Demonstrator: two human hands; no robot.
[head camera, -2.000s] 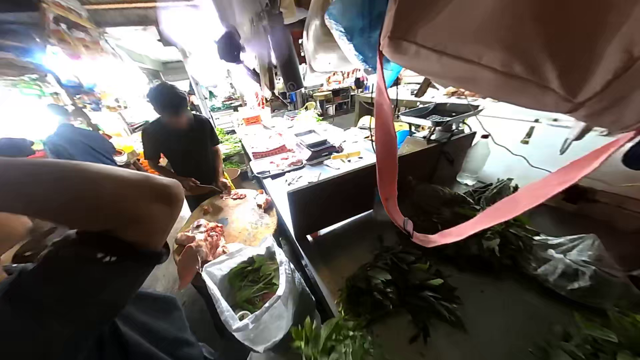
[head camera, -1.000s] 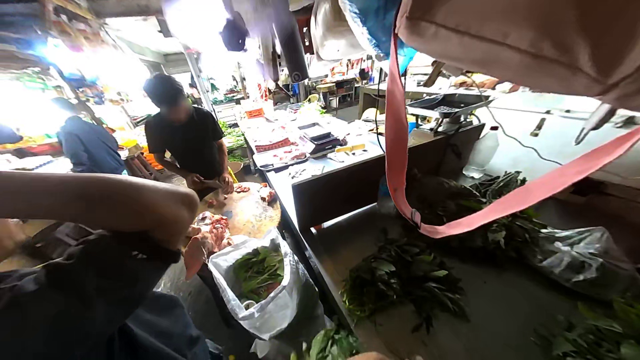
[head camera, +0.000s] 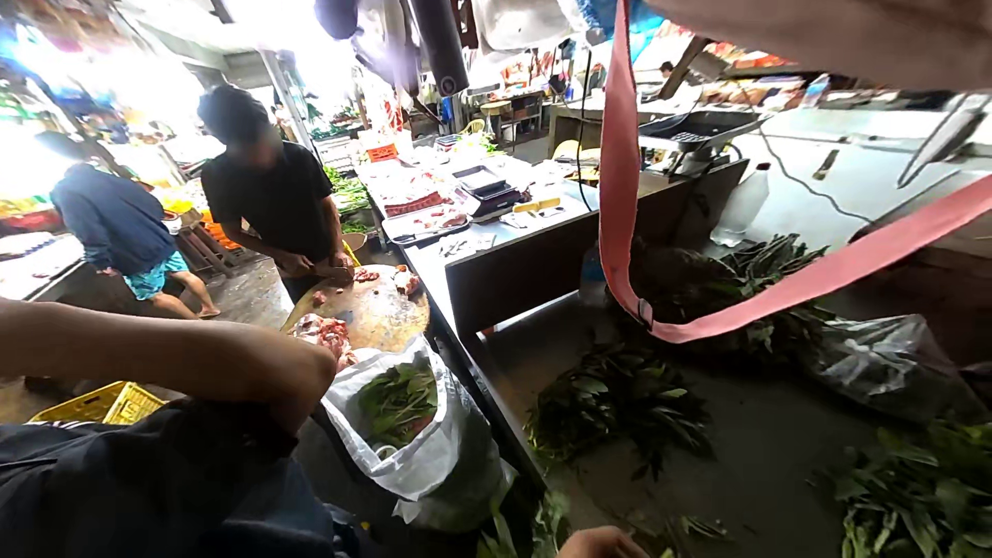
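Note:
My right hand (head camera: 601, 542) shows only as a small part at the bottom edge, beside leafy green stems (head camera: 535, 523); its fingers are mostly cut off, so a grip cannot be made out. My left hand is outside the frame. A bunch of dark leafy greens (head camera: 620, 403) lies on the table ahead of my right hand, with another bunch (head camera: 914, 488) at the lower right. To the left stands a white sack (head camera: 465, 457) holding greens (head camera: 399, 403). A bent bare arm (head camera: 178, 349) with a dark sleeve crosses the left side; whose it is cannot be told.
A person in black (head camera: 267, 201) handles meat at a round chopping board (head camera: 387, 310). Another person (head camera: 116, 209) is farther left. A pink strap (head camera: 620, 155) hangs across the view. A scale (head camera: 697, 132), a plastic bottle (head camera: 740, 209) and a clear plastic bag (head camera: 883, 356) are at the right.
Part of my right hand has come into view at the bottom edge. The person in blue at the far left has moved and now stands more fully in view.

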